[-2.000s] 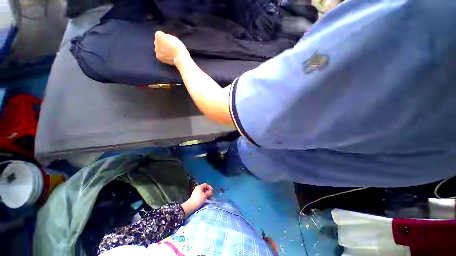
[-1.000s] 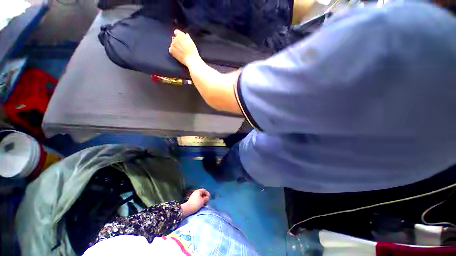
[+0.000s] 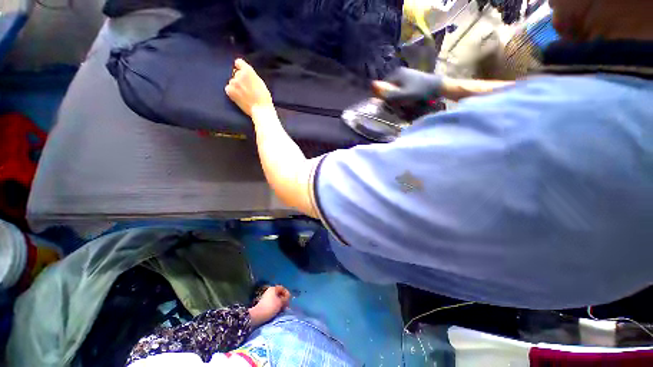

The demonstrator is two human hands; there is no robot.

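My left hand (image 3: 270,304) is small and slightly blurred at the bottom centre, below a dark floral sleeve. Its fingers are curled, with no object visible in them, and it rests by my light blue plaid lap (image 3: 304,348). My right hand is not in view. Nearest me at the lower left is an open-mouthed pale green cloth sack (image 3: 54,290) with dark pieces inside.
A person in a blue shirt (image 3: 472,193) stands close at the right, one hand on a long dark garment (image 3: 179,79), the other gloved on a silver iron (image 3: 372,118). The grey padded table (image 3: 143,172) spans the back left. A red and white thing (image 3: 494,351) lies lower right.
The other person's gloved hand and the iron have come into view over the dark garment. The view has shifted a little. My left hand stays by my lap, fingers still curled.
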